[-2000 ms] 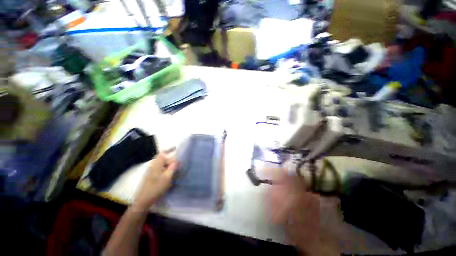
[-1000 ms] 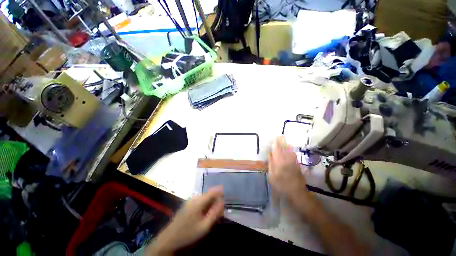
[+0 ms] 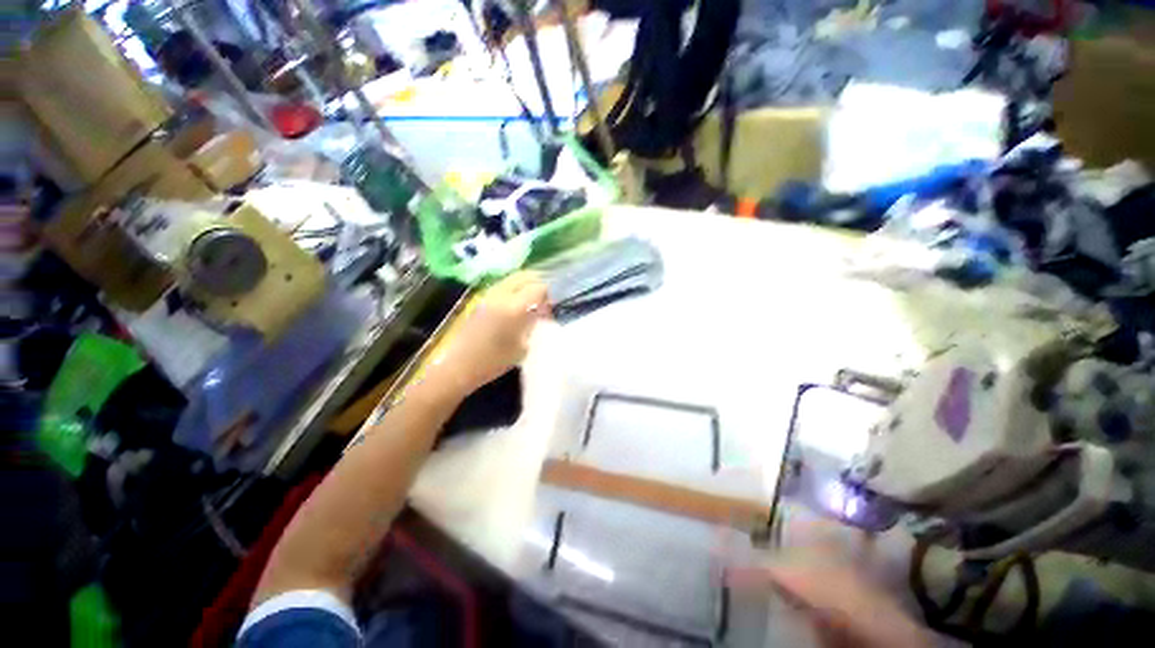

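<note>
The clear sewing template (image 3: 633,519) lies open and flat on the table, with a brown tape strip across its middle and dark slot outlines in both halves. No fabric panel shows in it. My left hand (image 3: 500,332) is at the near left end of the grey fabric stack (image 3: 608,276); its fingertips are blurred, so its grip is unclear. My right hand (image 3: 823,576) is blurred at the template's right edge, and its grip is unclear. A black fabric pile (image 3: 488,403) is mostly hidden by my left forearm.
The sewing machine head (image 3: 969,424) stands at the right, with a lit needle area (image 3: 846,500). Looped scissor handles (image 3: 975,589) lie under its arm. A green basket (image 3: 462,247) is at the back left. Mixed scraps (image 3: 975,215) are heaped behind the machine. Another machine (image 3: 241,266) stands at far left.
My left hand has moved from the template to the grey stack. The grey panel no longer shows in the template. The view has shifted left, and my right hand appears lower along the template's right edge.
</note>
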